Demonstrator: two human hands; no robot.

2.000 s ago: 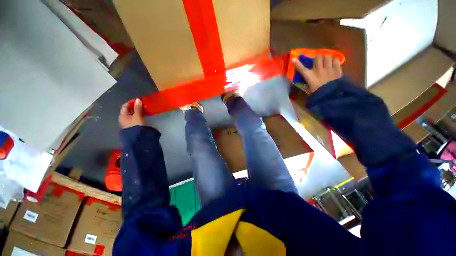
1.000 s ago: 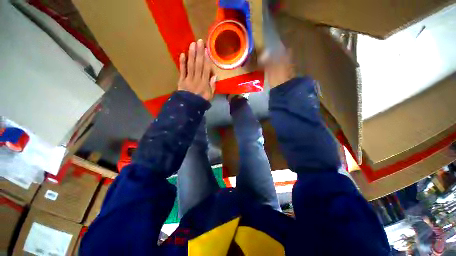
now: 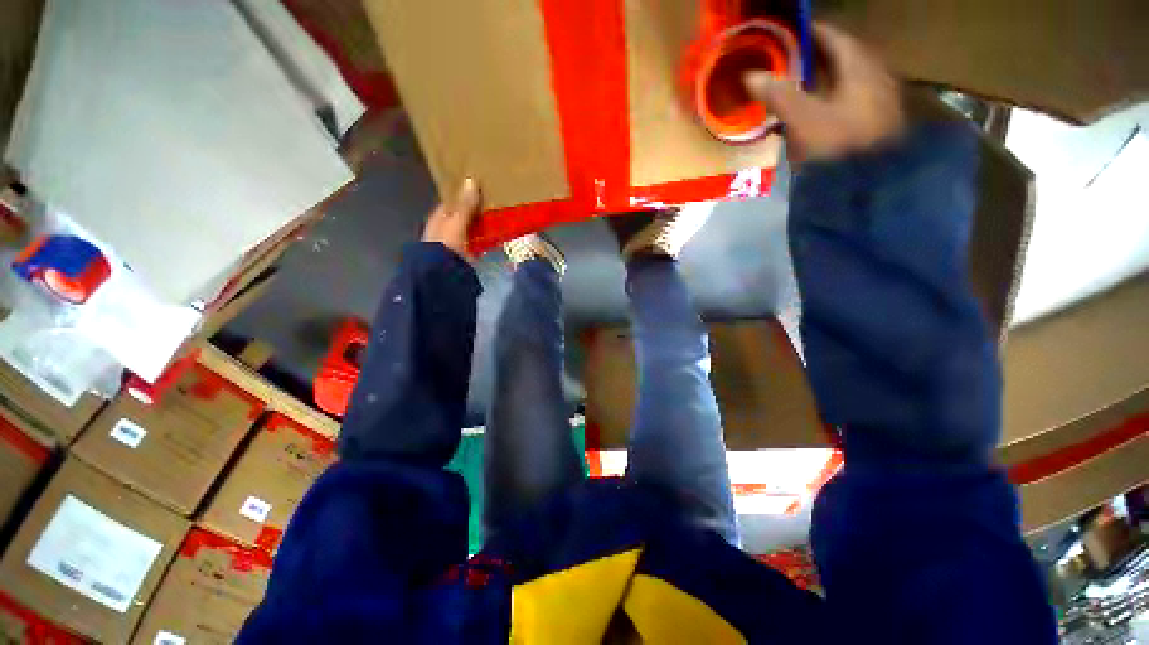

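Observation:
A brown shipping carton (image 3: pixel 498 95) stands in front of me. A red band of packing tape (image 3: pixel 590 88) runs down its top, and red tape also lies along its near edge. The tape dispenser (image 3: pixel 746 82), with its red-orange roll, is on the carton's right part. My right hand (image 3: pixel 851 95), slightly blurred, grips the dispenser with the thumb at the roll's core. My left hand (image 3: pixel 451 217) is at the carton's near left corner, its fingers on the edge by the tape end.
White sheets (image 3: pixel 177 139) lie at the left, with a spare tape dispenser (image 3: pixel 66 268) beside them. An open carton (image 3: pixel 1096 353) is at the right. A red object (image 3: pixel 340 365) is near my left sleeve. Labelled cartons (image 3: pixel 164 441) are stacked at the lower left. My feet are below the carton.
The tape stretched between my hands now lies along the carton's near edge. My left hand has moved from the top to the left corner. My right hand has taken hold of the dispenser.

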